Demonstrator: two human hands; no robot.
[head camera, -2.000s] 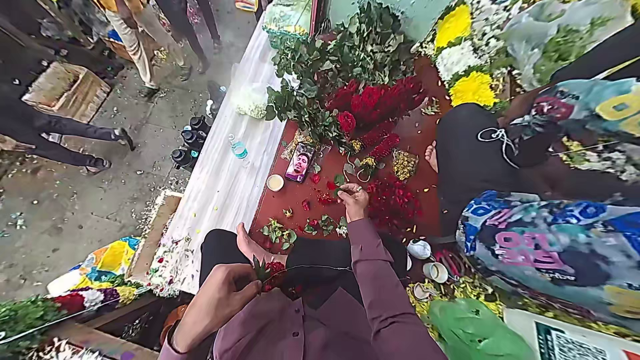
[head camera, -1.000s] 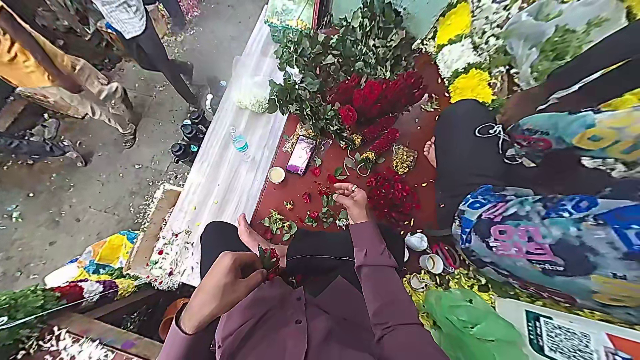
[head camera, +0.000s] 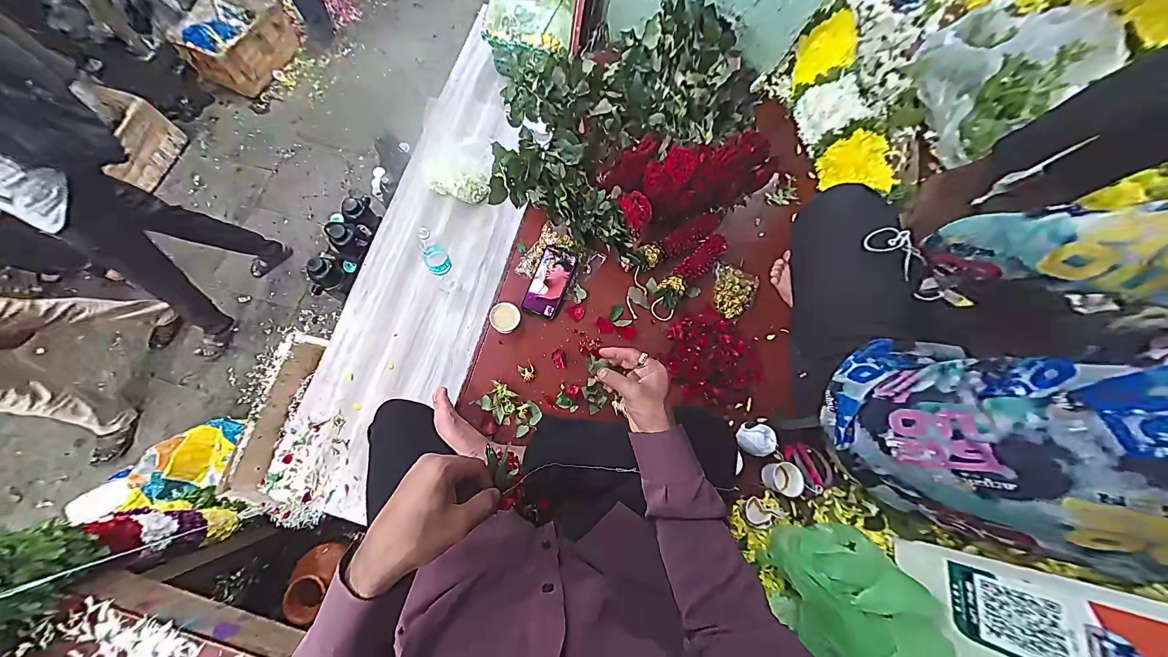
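Note:
My left hand is closed on a small bunch of red flowers with green leaves above my lap. A thin thread runs from the bunch to the right across my legs. My right hand holds a small green leafy sprig between thumb and fingers, over the red mat. Beyond it lie loose red petals, a phone and a cup. Red roses with leafy stems are heaped farther back.
A plastic bottle is on the white sheet at left. Someone in patterned clothing sits close at right. A green plastic bag and white cups are near my right side. People walk on the pavement.
My right hand now has a green sprig in its fingers and is a little lower on the mat. My left hand stays at the red flowers. Passers-by at left have changed position.

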